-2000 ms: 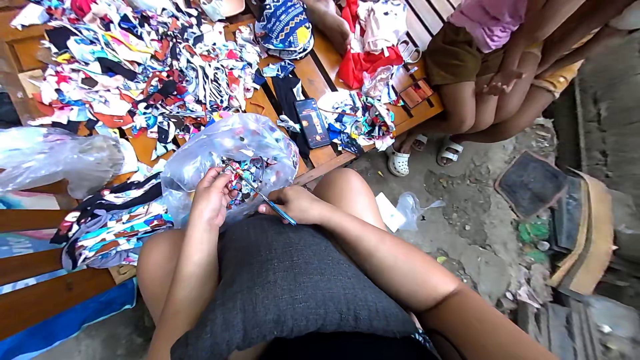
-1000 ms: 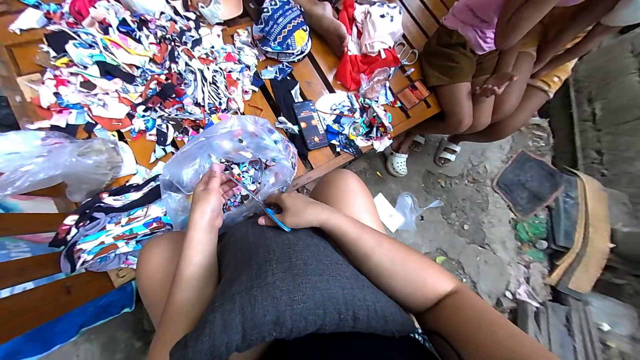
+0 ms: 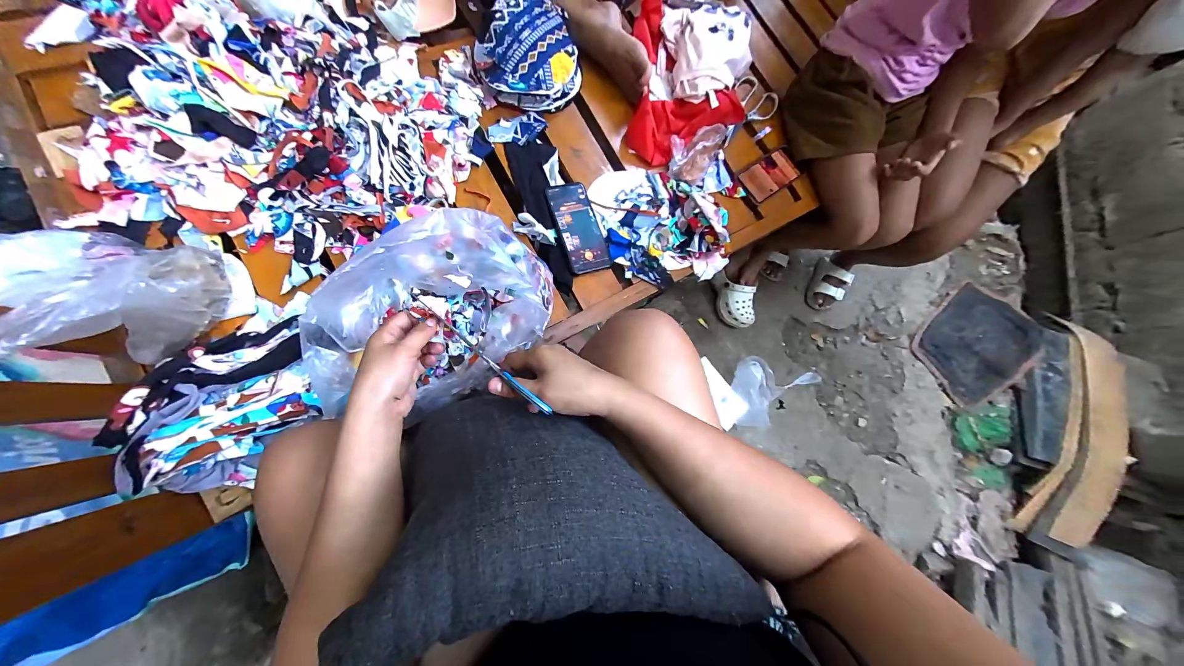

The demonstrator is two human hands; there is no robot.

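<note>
My right hand grips a pair of blue-handled scissors, whose blades point up and left over an open clear plastic bag. Small cut fabric scraps lie inside the bag. At the bag's near left side, my left hand pinches something small, probably a scrap, close to the blade tips; the fingers mostly hide it. A dark grey cushion rests on my lap below both hands.
A wooden slatted bench bears a large heap of fabric scraps, a phone, a smaller scrap pile and a patterned blue bag. Folded striped cloth lies at left. People sit at upper right, above the concrete ground.
The scissors have shifted in my right hand, and their blades are now near my left fingertips. My left hand has closed somewhat since one second ago, when its fingers were more spread.
</note>
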